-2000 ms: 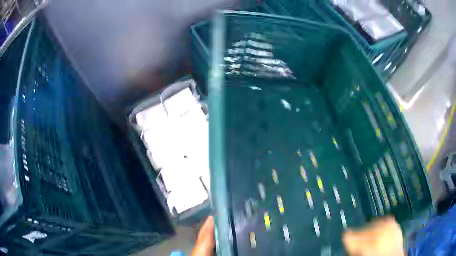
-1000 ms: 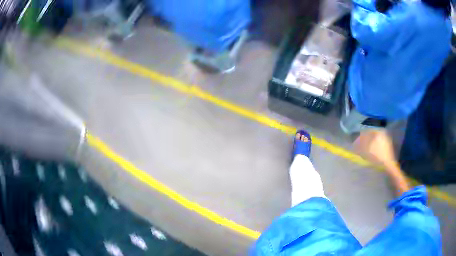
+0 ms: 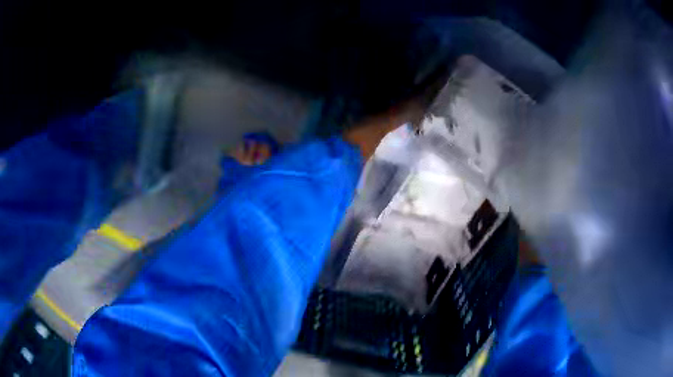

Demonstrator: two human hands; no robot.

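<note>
A dark green crate [image 3: 369, 324] stands tilted in view at centre right, filled with whitish wrapped parts [image 3: 435, 191]. Dark square openings show on the parts near the crate's right side. My left arm in a blue sleeve reaches across to the crate's far left end. My left hand [image 3: 387, 124] is dark, blurred and mostly hidden behind the parts, so its grip cannot be told. My right sleeve is at the lower right. Only a sliver of my right hand or wrist [image 3: 528, 252] shows beside the crate's right side; its fingers are hidden.
A foot in a blue slipper [image 3: 254, 151] is on the grey floor, left of centre. Yellow floor lines [image 3: 119, 237] run at the left. Another crate's corner [image 3: 33, 350] is at the lower left. Blue clothing [image 3: 52, 191] is at the left edge. A blurred greyish sheet-like surface [image 3: 590, 184] fills the right.
The view has moved from the open aisle to close over the filled crate. Both arms now reach to its sides. The large empty-looking crate seen two seconds ago is no longer in front of me.
</note>
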